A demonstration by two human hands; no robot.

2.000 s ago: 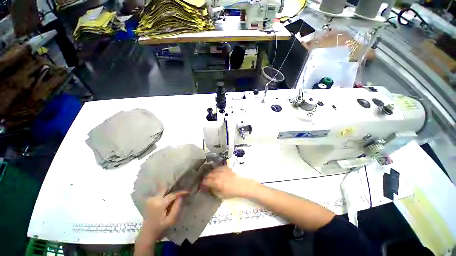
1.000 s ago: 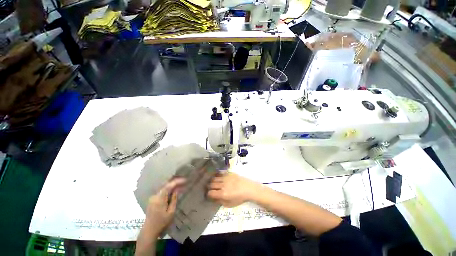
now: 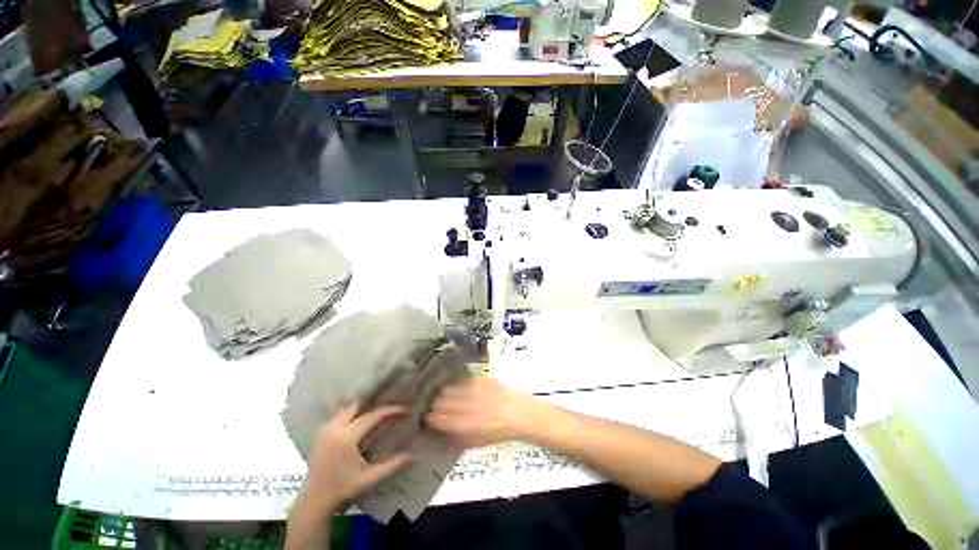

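A grey-taupe panel [image 3: 360, 355] lies flat on the white table, its right end at the needle area of the sewing machine [image 3: 644, 263]. A darker bunched piece [image 3: 413, 392] lies on top of it. My left hand [image 3: 349, 457] rests on the panel with thumb and fingers spread around the darker piece's left side. My right hand [image 3: 469, 411] holds the darker piece's right edge, its fingertips partly hidden. The presser foot is hard to make out. A stack of cut pieces [image 3: 268, 285] lies at the table's left.
Small black pieces [image 3: 841, 395] and a white cloth [image 3: 764, 414] lie right of the machine. A printed ruler [image 3: 231, 486] runs along the front edge. A green crate [image 3: 97, 529] is below left. Thread cones [image 3: 719, 13] stand behind.
My left hand's thumb and fingers have spread apart. My right hand has shifted slightly on the darker piece, whose folds have changed shape. The view has swayed a little.
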